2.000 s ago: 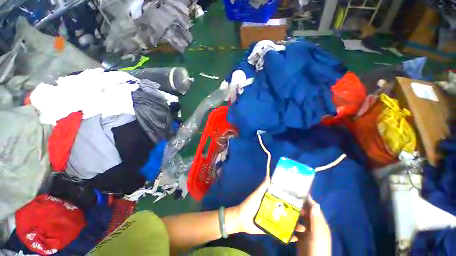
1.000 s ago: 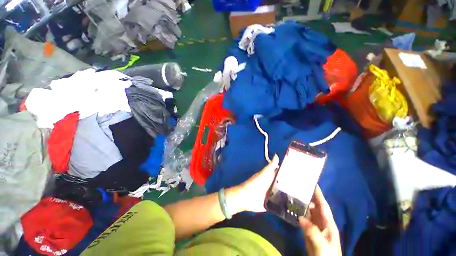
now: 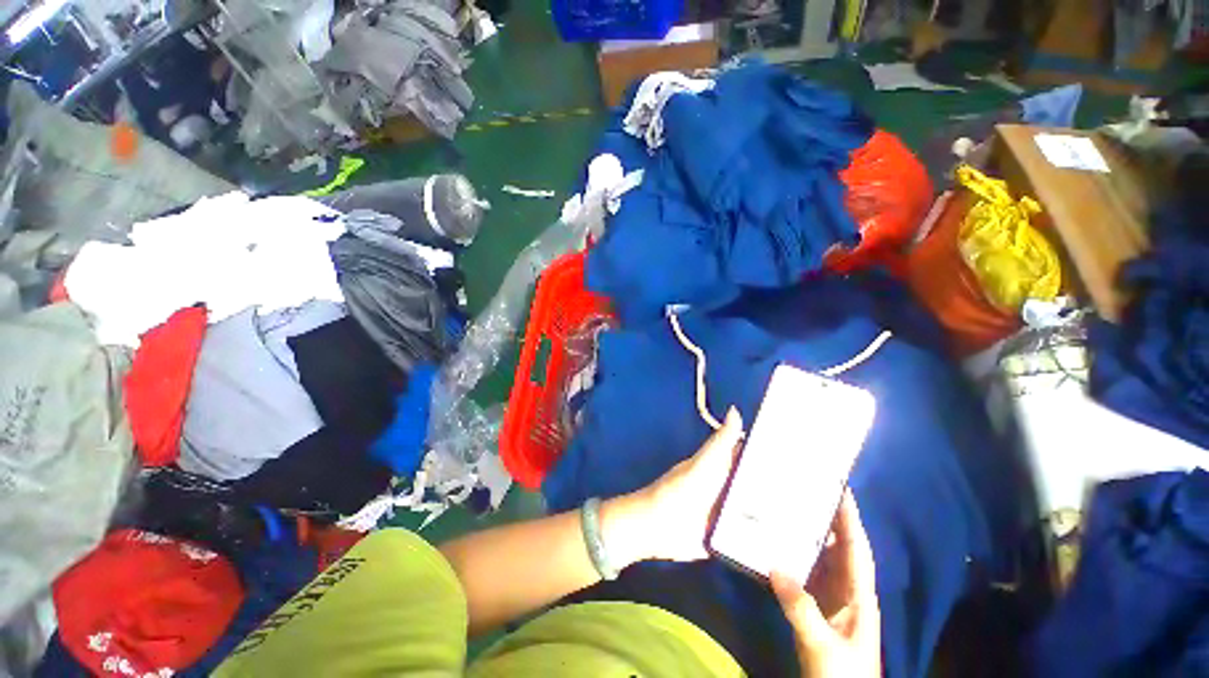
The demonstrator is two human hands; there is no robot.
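Note:
A smartphone [image 3: 793, 474] with a white, bright screen is tilted over the lap. My left hand [image 3: 670, 510] holds it along its left edge, thumb up beside it; a pale green bangle is on the wrist. My right hand [image 3: 833, 596] holds its lower right side, with the thumb at the bottom edge. Under and behind the phone lies a blue garment piece [image 3: 928, 464] with curved cream piping [image 3: 693, 355]. The fingers behind the phone are mostly hidden.
A blue cloth heap [image 3: 743, 186] rises behind. A red slotted basket [image 3: 541, 378] stands left of it. Mixed garments [image 3: 252, 397] pile at left. At right are a yellow bag [image 3: 1008, 245], a carton [image 3: 1081, 225], a white table [image 3: 1100, 444] and navy pieces [image 3: 1140, 570].
The phone's screen has gone from a blue and yellow picture to nearly all white. The phone and hands sit slightly higher in the picture than two seconds ago. Both hands still hold it.

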